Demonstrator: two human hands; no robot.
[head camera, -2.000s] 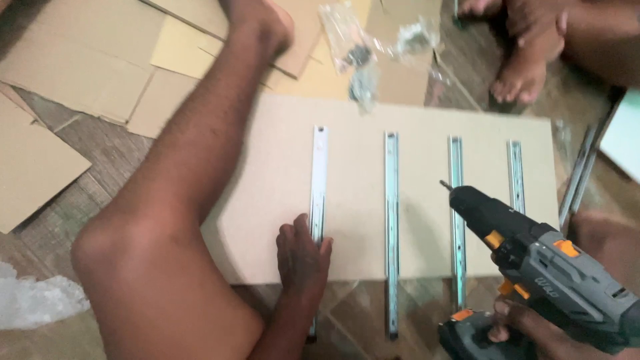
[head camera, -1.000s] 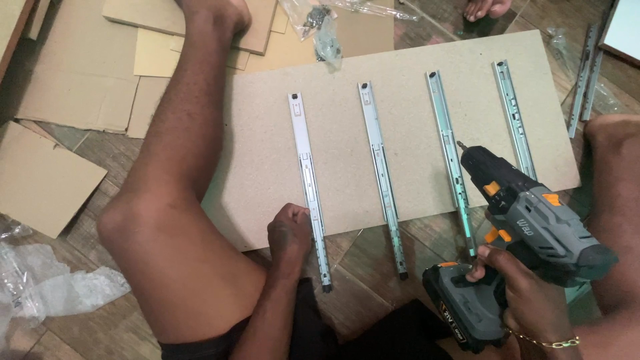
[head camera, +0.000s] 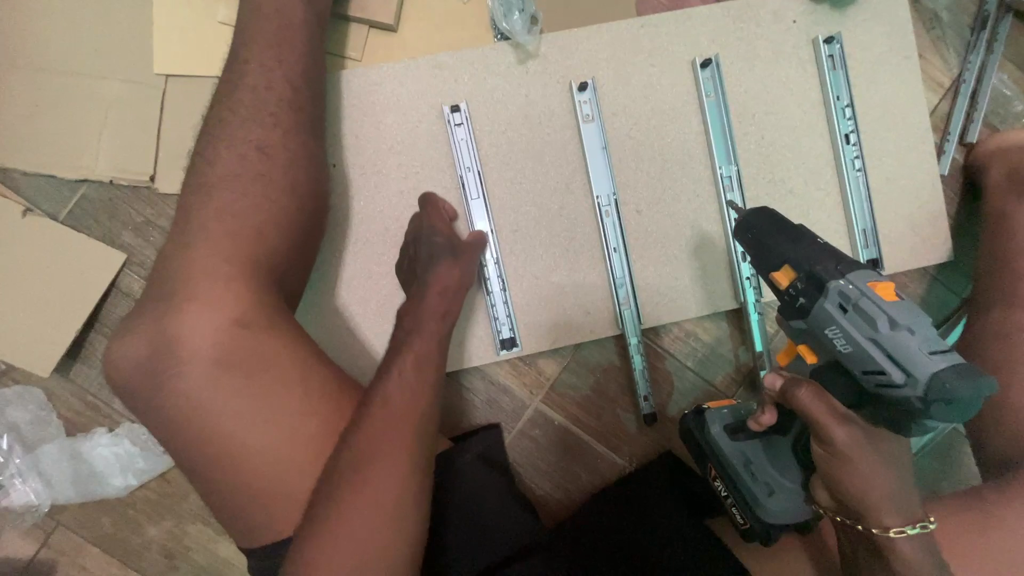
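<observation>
Several metal drawer slides lie across a fibreboard panel (head camera: 528, 176). My left hand (head camera: 438, 252) rests against the leftmost slide (head camera: 478, 216), which is closed up within the panel; whether the fingers grip it is unclear. Beside it the second slide (head camera: 612, 232) extends past the panel's near edge. My right hand (head camera: 848, 448) holds a grey and black cordless drill (head camera: 848, 320) by its handle, with thumb and finger near the lower end of the third slide (head camera: 724, 152). The drill's bit points at that slide; contact cannot be told. The fourth slide (head camera: 852, 152) lies at the right.
Cardboard sheets (head camera: 76, 88) lie at the upper left, another piece (head camera: 48, 280) at the left. Crumpled plastic (head camera: 96, 468) is at the lower left, a small bag (head camera: 516, 24) at the panel's far edge. More metal rails (head camera: 972, 88) lie at the right. My legs flank the panel.
The leftmost slide stuck out beyond the panel's near edge a second ago and is now pushed in. My left hand has moved up along it. The view has shifted closer to the panel.
</observation>
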